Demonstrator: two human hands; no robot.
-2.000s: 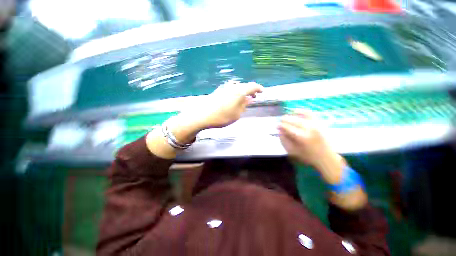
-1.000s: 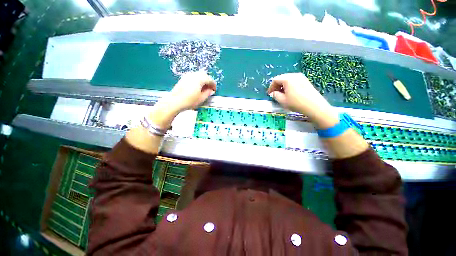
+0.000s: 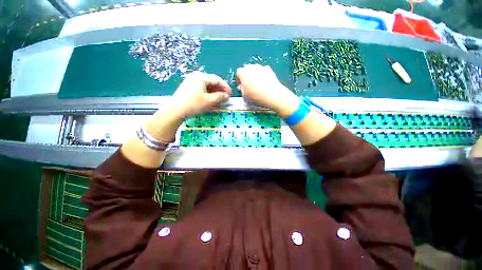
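Observation:
My bare left hand is over the mat's near edge with thumb and fingertips close together. My bare right hand is just right of it, fingers curled. Anything between the fingertips of either hand is too small to tell. A green board panel with small blue parts lies in the conveyor rails below both hands. A heap of silver components lies on the green mat at left. A few loose ones are scattered near my right hand. Green-black components are spread on the mat at right.
A wood-handled tool lies right of the green-black parts. More board panels are in the rails at right. Blue and red bins stand beyond the mat. A brown-edged box of green panels is below at left. A person's dark sleeve is at far right.
The view has shifted. My right hand has moved left, close to my left hand, and away from the green-black parts.

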